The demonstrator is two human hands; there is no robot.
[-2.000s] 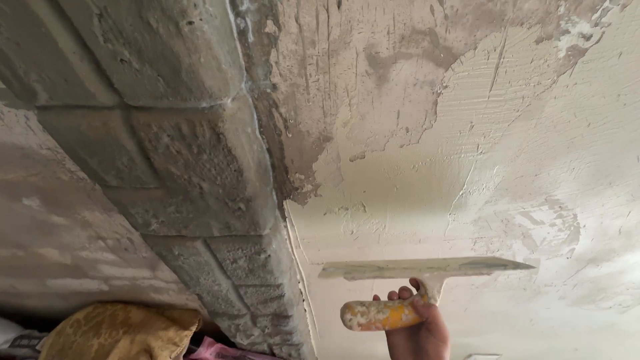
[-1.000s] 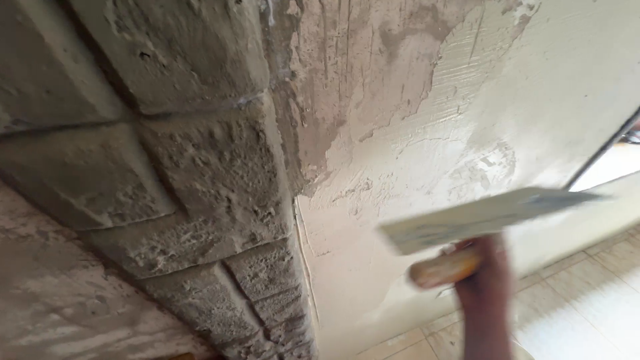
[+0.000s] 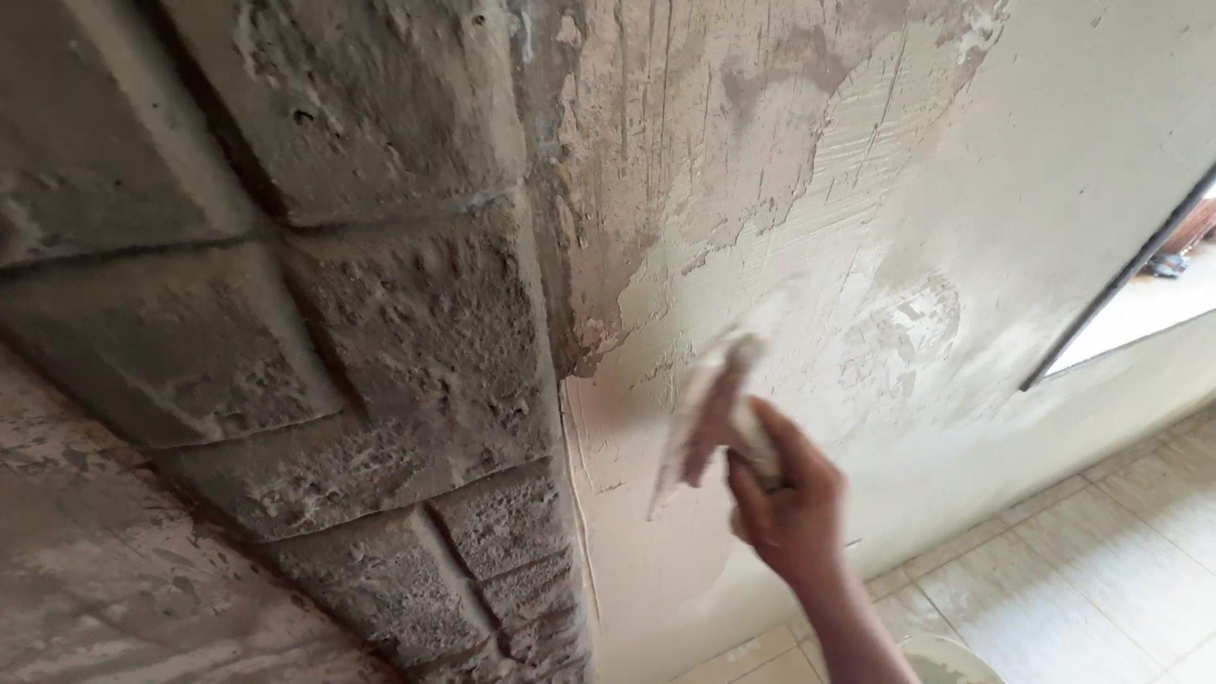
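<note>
My right hand [image 3: 793,499] is closed around the handle of a plastering trowel [image 3: 708,413], right of the stone-textured column. The trowel's blade is blurred and lies against or close to the wall; contact cannot be told. Around it the plastered wall [image 3: 912,190] shows a smooth pale coat, with a rougher brownish patch [image 3: 636,123] higher up and an uneven edge between the two. My left hand is out of view.
A grey column with carved stone-block relief [image 3: 408,313] fills the left side. At the right is a dark-edged opening [image 3: 1121,285]. Light floor tiles [image 3: 1035,570] lie below, and a round container's rim [image 3: 940,655] shows at the bottom.
The trowel was held across the view with its blade roughly level; now it is turned steeply and is closer to the column. The view has shifted, bringing in the floor and the opening.
</note>
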